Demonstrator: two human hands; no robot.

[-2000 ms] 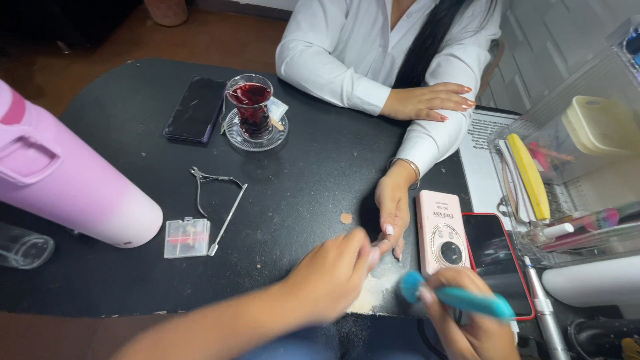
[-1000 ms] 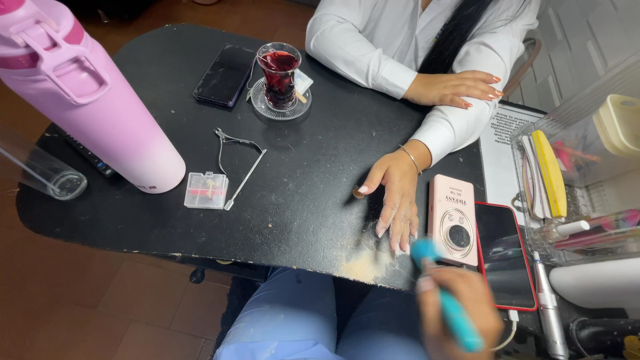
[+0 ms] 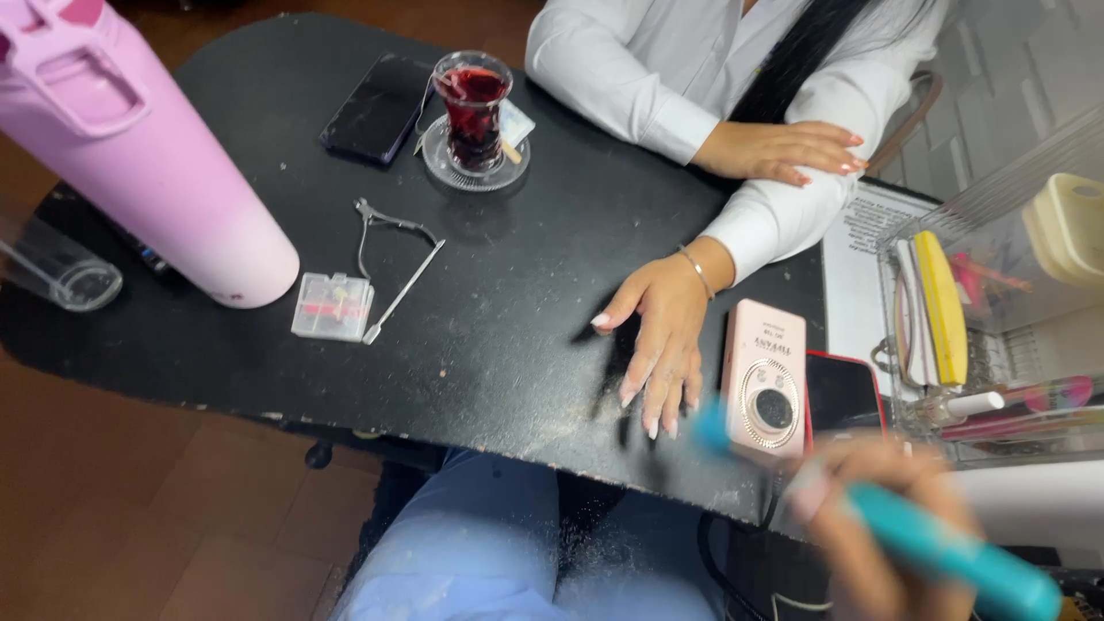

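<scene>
My right hand (image 3: 888,517), blurred at the lower right, grips a teal-handled brush (image 3: 957,552). The brush's teal head points left, just below the spread fingers of another person's hand (image 3: 664,345), which rests palm down near the table edge with long pale nails and a bracelet. Right of those fingers lies a pink nail drill control unit (image 3: 766,379), partly over a phone in a red case (image 3: 845,392). Pale dust covers the black table (image 3: 517,362) near the fingertips and specks my blue trousers. My left hand is outside the view.
Left stand a pink tumbler (image 3: 172,164) and a clear glass (image 3: 65,267). A clear plastic box (image 3: 332,308), cuticle nippers (image 3: 392,226) and a metal cuticle pusher (image 3: 405,293) lie mid-table. Behind are a phone (image 3: 377,108) and a glass of red drink (image 3: 473,112). A wire basket (image 3: 893,345) stands right.
Two seconds ago my left hand held the other person's finger; it has since left the view. That person's hand now lies flat with fingers spread. My right hand still has the brush.
</scene>
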